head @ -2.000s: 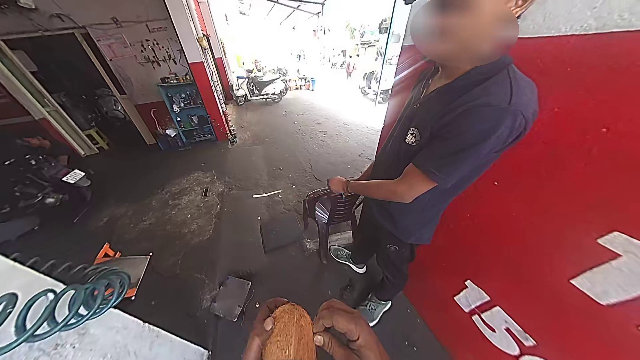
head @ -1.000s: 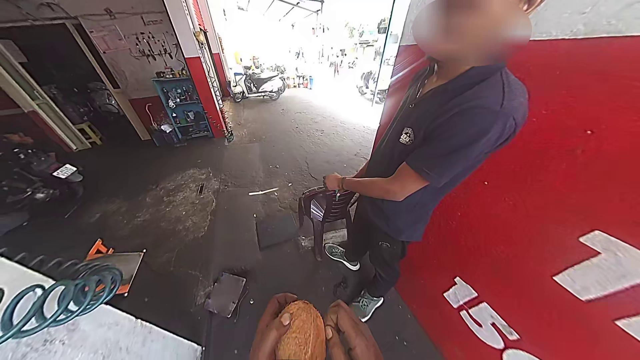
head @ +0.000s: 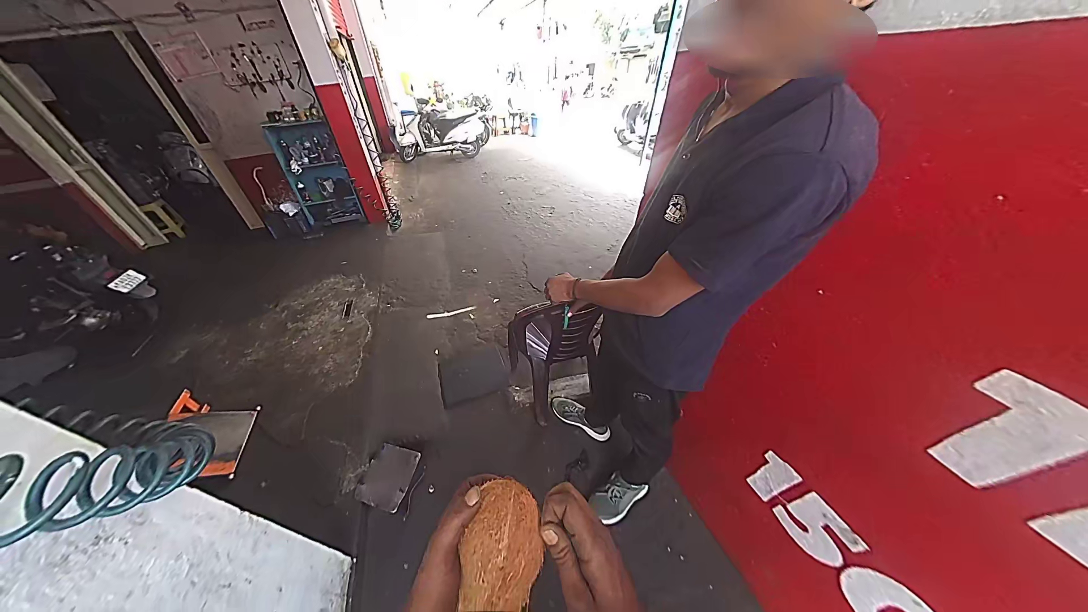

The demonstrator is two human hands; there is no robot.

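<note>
A brown fibrous coconut is at the bottom centre of the head view. My left hand grips it along its left side, the thumb near its top. At its right side my right hand has its fingers bent and thumb and forefinger pinched together at the husk; whether fibre is between them is too small to tell. The lower end of the coconut is cut off by the frame edge.
A person stands ahead at right, hands on a dark plastic chair, beside a red wall. A coiled green hose hangs over a white surface at left. Flat dark plates lie on the floor; a scooter stands beyond.
Both hands stay around the coconut. The fingers of my right hand have shifted slightly at its right side. The person by the chair stands in the same place.
</note>
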